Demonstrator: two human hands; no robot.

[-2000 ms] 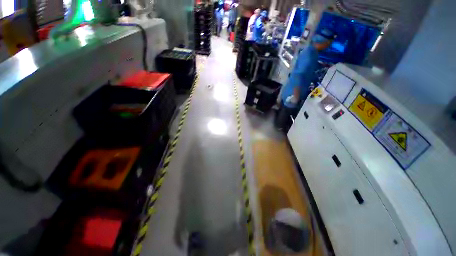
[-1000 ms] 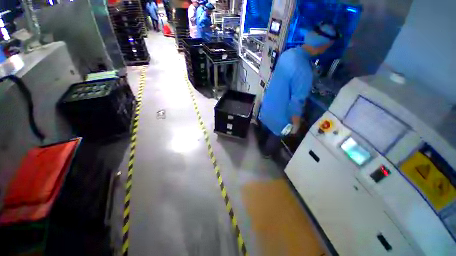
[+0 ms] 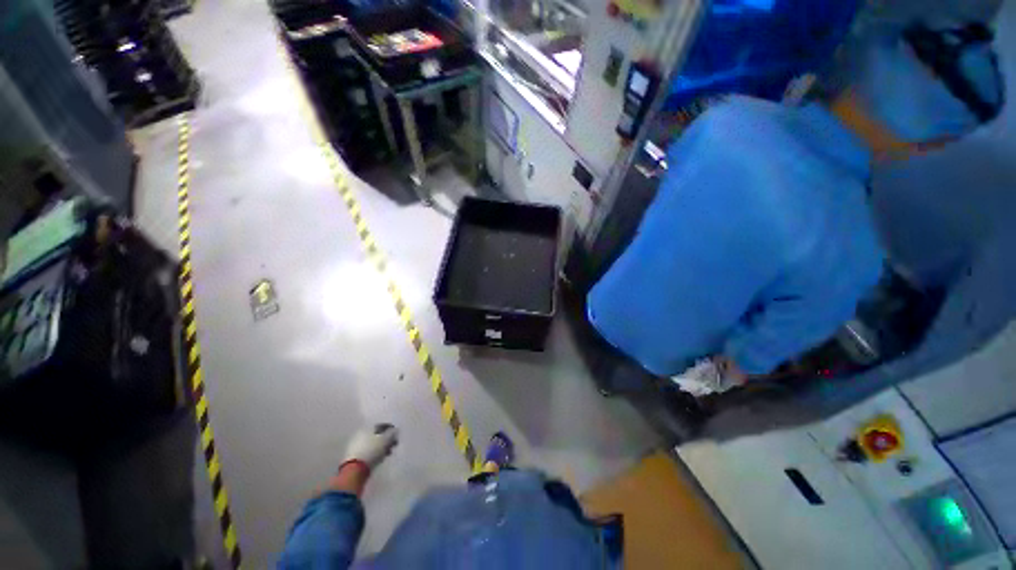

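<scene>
My left hand (image 3: 370, 445), in a white glove with a red cuff, hangs over the grey floor at the bottom centre-left. It is small and blurred, and I see nothing clear in it; its fingers cannot be made out well. My right hand is not in view. An empty-looking black tote (image 3: 501, 273) stands on the floor ahead of me, beside the machine, with a small white label on its near side. My left hand is apart from it.
A person in blue (image 3: 758, 234) bends toward a machine on the right. A white machine (image 3: 769, 490) with a red-and-yellow button stands at lower right. Black totes (image 3: 123, 323) are at left. A metal-framed stand (image 3: 429, 111) is ahead. Yellow-black tape (image 3: 384, 267) lines the floor.
The view has moved forward along the aisle and tilted down. The person in blue and the black tote are nearer. My left hand, my body and one foot have come into view.
</scene>
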